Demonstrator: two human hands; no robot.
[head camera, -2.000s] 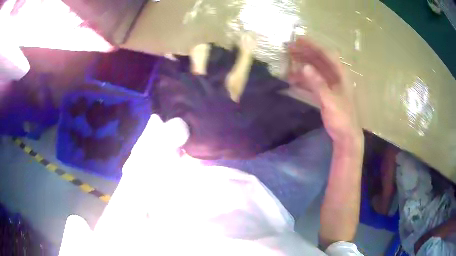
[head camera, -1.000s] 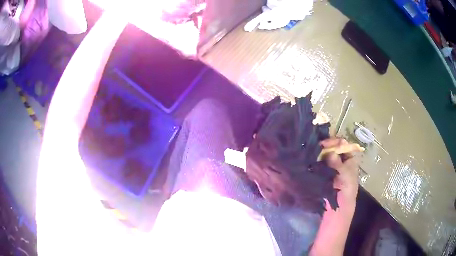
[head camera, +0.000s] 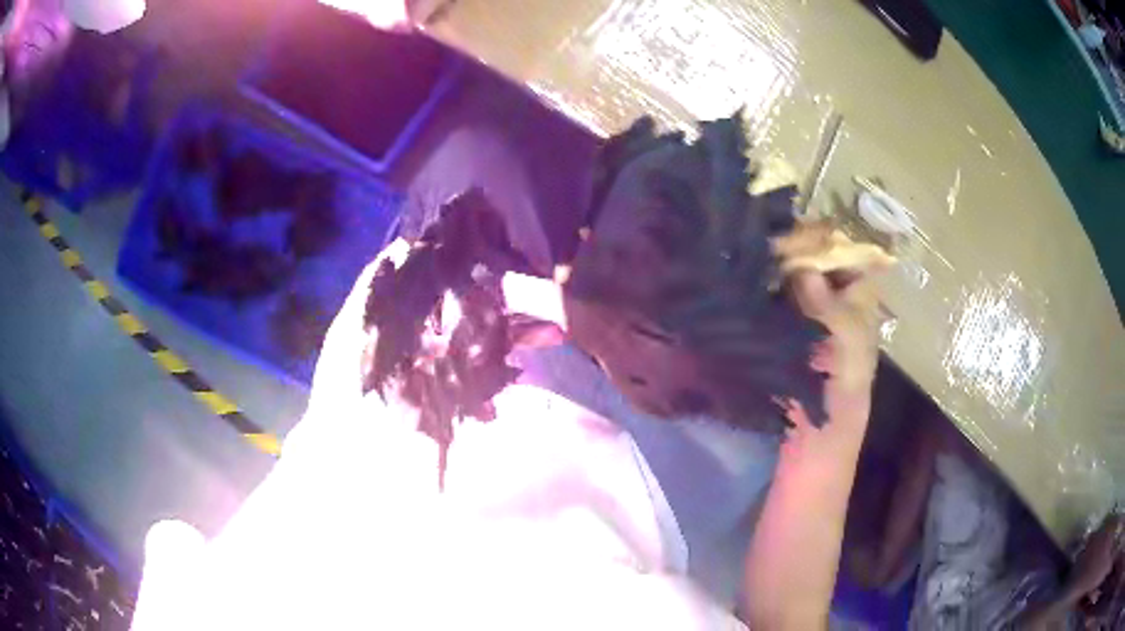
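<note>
A large black spiky piece (head camera: 679, 271) is over my lap at the table's edge, with a white tab on its left side. My right hand (head camera: 839, 321), bare, is closed at its right side around a tan prong (head camera: 827, 250). A second, smaller black spiky piece (head camera: 475, 339) is to its left. My left hand (head camera: 438, 323) is washed out by glare and mostly hidden behind this smaller piece; it appears to hold it. Finger detail cannot be made out.
On the film-covered table (head camera: 1012, 222) lie a small white dish (head camera: 883, 212), a thin stick (head camera: 820, 160) and a black phone (head camera: 910, 22). A blue crate (head camera: 154, 265) of dark pieces stands at left by yellow-black floor tape (head camera: 167, 361). Another person's arm (head camera: 1092, 567) shows at lower right.
My left arm has come back from the top left, and the smaller black piece now shows over my lap. The large piece has shifted up and slightly left in view.
</note>
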